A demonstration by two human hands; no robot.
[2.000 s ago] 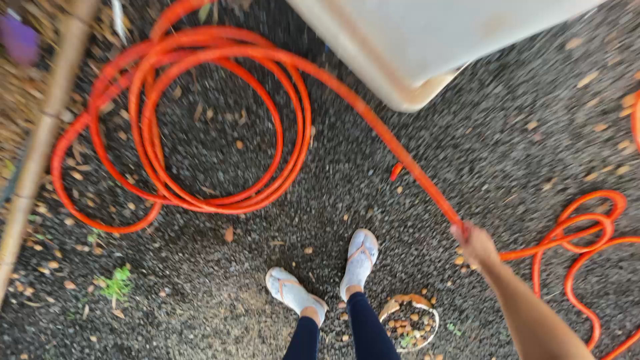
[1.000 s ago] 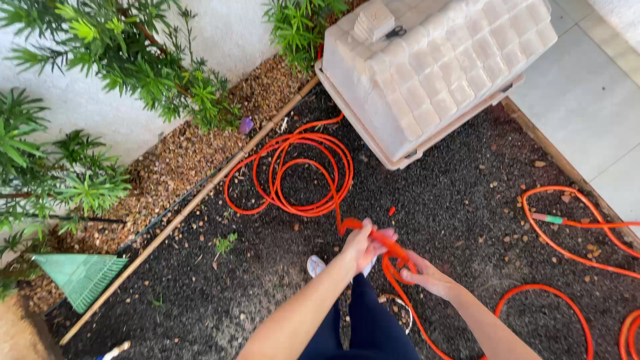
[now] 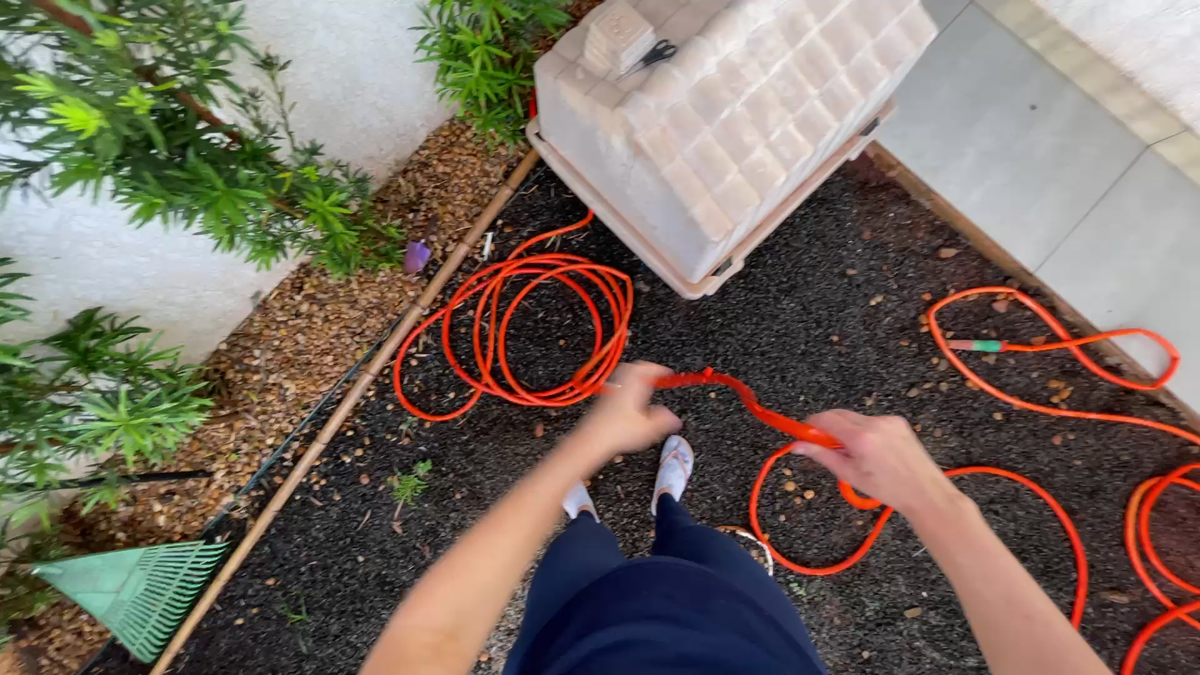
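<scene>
An orange garden hose [image 3: 750, 398] runs in a slack wavy span between my two hands. My right hand [image 3: 872, 455] grips it at the right, with more loops hanging or lying below that hand. My left hand [image 3: 633, 408] is motion-blurred at the span's left end, near the edge of the coil; its grip is hard to make out. The coil [image 3: 511, 328] of the same orange hose lies in several overlapping rings on the dark ground. At the right, a green hose fitting [image 3: 987, 346] lies on the ground, joined to an orange length.
A pale plastic box with a tile-patterned lid [image 3: 750, 122] stands ahead, black scissors [image 3: 656, 53] on top. A wooden pole [image 3: 375, 366] edges the pebble bed, with a green leaf rake [image 3: 141, 586] at lower left. Other hose loops [image 3: 1139, 525] lie right; a small round rim [image 3: 759, 548] is near my feet.
My hands, close together on the hose one second ago, have moved apart, with a slack span between them. Two seconds ago only my right hand showed, on the hose. The view has widened since then.
</scene>
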